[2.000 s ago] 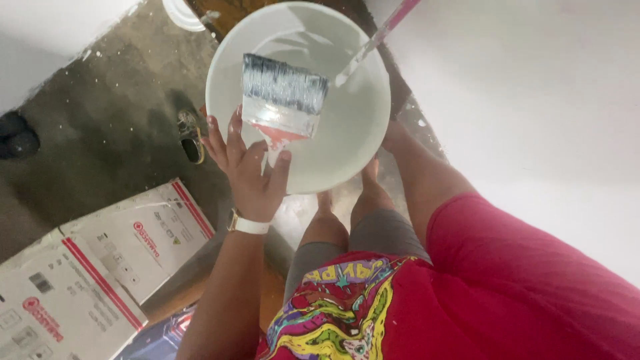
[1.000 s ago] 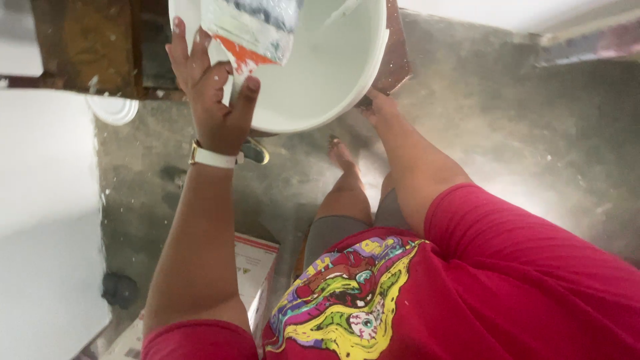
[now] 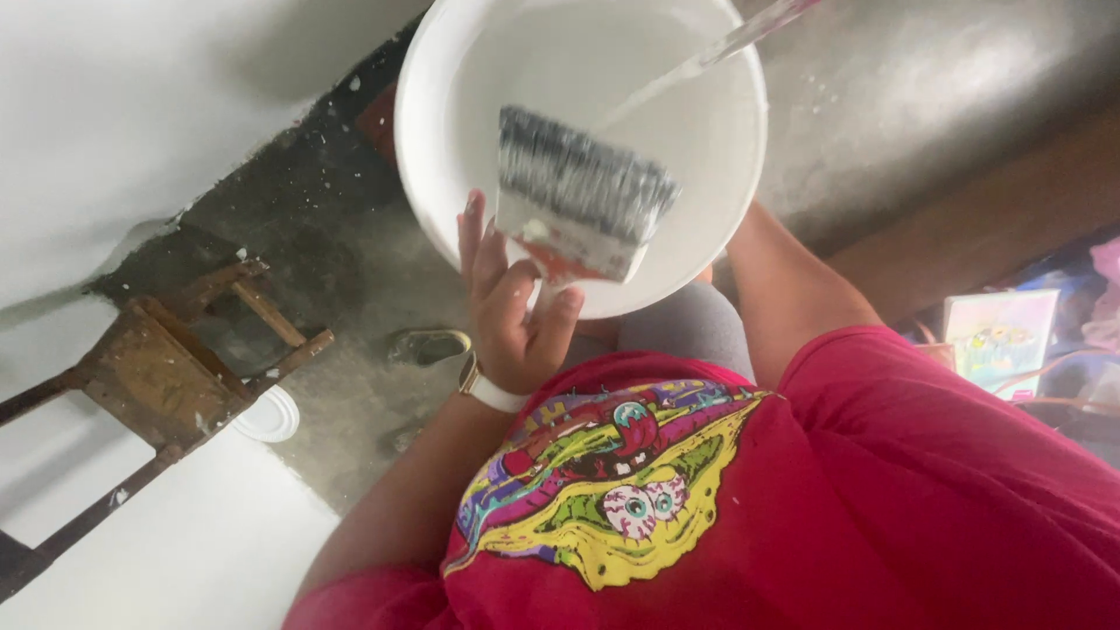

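A wide paintbrush (image 3: 582, 192), its dark bristles coated in whitish paint, lies tilted over the mouth of a round white plastic bucket (image 3: 426, 197). My left hand (image 3: 516, 306), with a watch on its wrist, grips the brush near its handle beside the bucket's lower-left rim; the handle is mostly hidden. A paint-smeared stick or handle (image 3: 744, 39) leans out over the bucket's upper-right rim, its lower end in the pale contents. My right forearm reaches the bucket's lower-right side, and the hand is hidden behind it.
On the left stands a paint-spotted wooden chair (image 3: 171, 376), with a round white lid (image 3: 269, 415) close by. A sandal (image 3: 429, 346) lies on the concrete floor. White walls border the left side. At right, a colourful box (image 3: 1002, 341) sits among mixed items.
The view has turned a lot: the wooden chair now shows, and the cardboard boxes seen two seconds ago do not. The brush stays in my left hand over the bucket.
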